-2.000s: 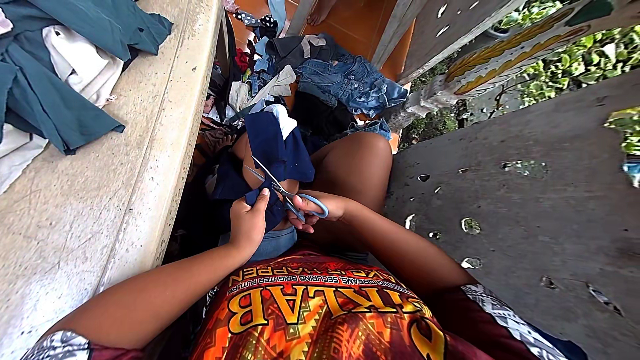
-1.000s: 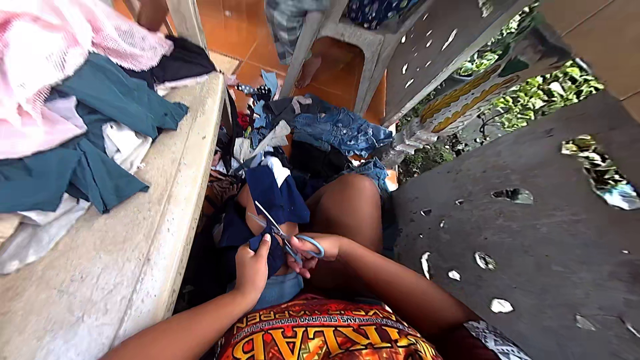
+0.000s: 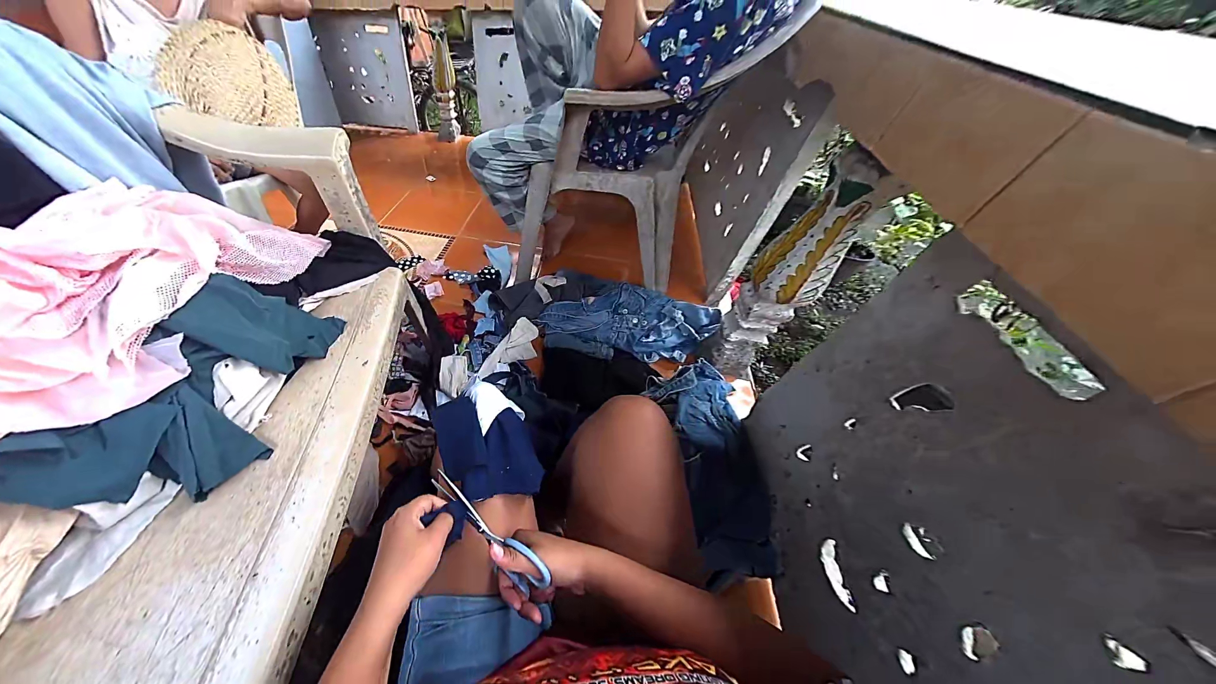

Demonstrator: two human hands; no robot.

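Note:
My left hand (image 3: 415, 538) pinches a small piece of navy cloth (image 3: 448, 518) above my thigh. Blue-handled scissors (image 3: 525, 568) are in my right hand (image 3: 543, 562), with fingers through the loops. Their blades point up and left, slightly parted, with the tips close to the navy cloth and my left fingertips. A larger navy fabric piece (image 3: 486, 448) lies over my leg just beyond the blades, with a white scrap (image 3: 491, 404) at its upper edge. Whether the blades touch the cloth is unclear.
A bench (image 3: 313, 427) on the left bears pink fabric (image 3: 123, 294) and dark teal cloth (image 3: 237, 318). Denim garments (image 3: 622, 318) and scraps lie on the tiled floor ahead. A person sits on a plastic chair (image 3: 617, 180) beyond; another is at upper left. A grey perforated panel (image 3: 950, 494) stands right.
The view has tilted up, bringing the seated people and chairs into sight. The navy piece between my left fingers shows less cloth than two seconds ago. Both hands stay close together over my lap.

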